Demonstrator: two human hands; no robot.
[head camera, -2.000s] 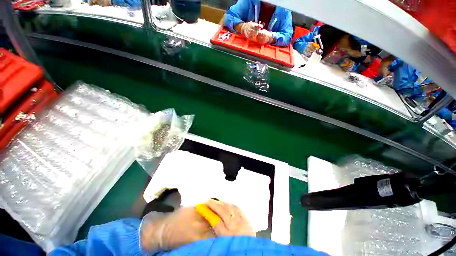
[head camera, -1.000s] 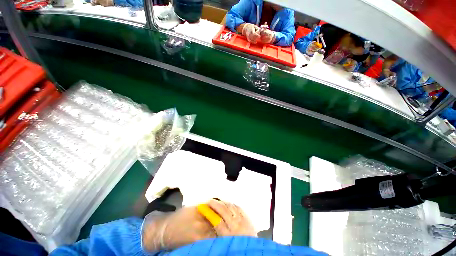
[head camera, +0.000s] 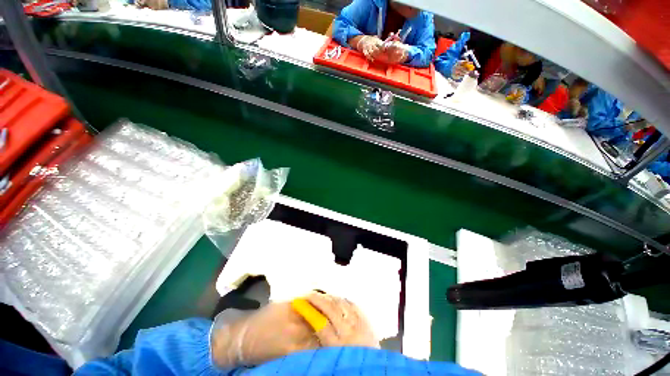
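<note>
My left hand (head camera: 283, 334), in a thin pale glove, is closed around a short bright yellow piece (head camera: 310, 313) over the lower part of the white fixture block (head camera: 308, 257). What else lies in or under the fingers is hidden. The block is flat with notched cut-outs and sits on a black base (head camera: 342, 236) inside a white frame (head camera: 417, 294). My right hand is not visible; only a blue sleeve (head camera: 352, 363) crosses the bottom edge.
Stacked clear blister trays (head camera: 95, 228) lie left, beside red trays (head camera: 33, 125). A clear bag of small parts (head camera: 242, 200) touches the frame's far left corner. A black electric screwdriver (head camera: 536, 283) extends from the right above more clear trays (head camera: 573, 338). People in blue work across the green line.
The view has shifted very slightly. My left hand keeps its hold on the yellow piece, with no clear movement. Across the line, the other workers' hands have moved a little.
</note>
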